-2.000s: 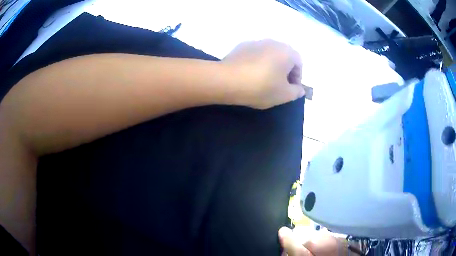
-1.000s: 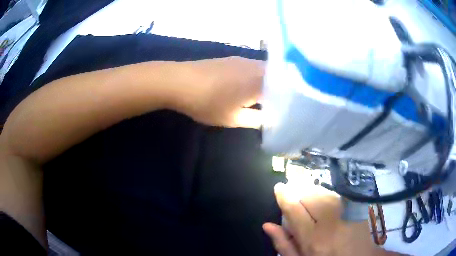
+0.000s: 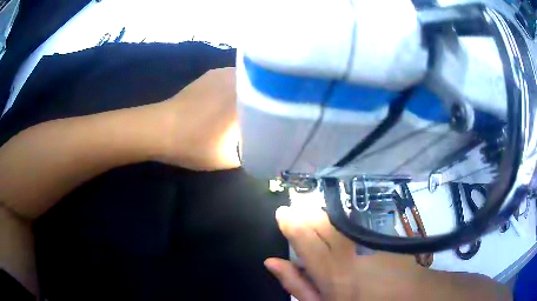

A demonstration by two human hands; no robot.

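A large black fabric panel (image 3: 147,235) lies over the white table and fills the lower left. My left hand (image 3: 206,129) rests on the fabric, its fingers hidden behind the sewing machine head (image 3: 341,117), which is white with a blue stripe. My right hand (image 3: 324,258) is at the fabric's right edge, just below the lit needle area (image 3: 303,191), fingers spread somewhat, with a fingertip near the presser foot. Whether it pinches the fabric cannot be told.
A black cable or hose loops down from the machine head. To the right lie an orange-brown tool (image 3: 417,226) and black-handled scissors (image 3: 465,238) on the white table (image 3: 441,203). Dark thread ends (image 3: 121,36) lie at the upper left.
The view has shifted so the machine head stands further left and covers my left fingers. My right hand has come up from the bottom edge to beside the needle area.
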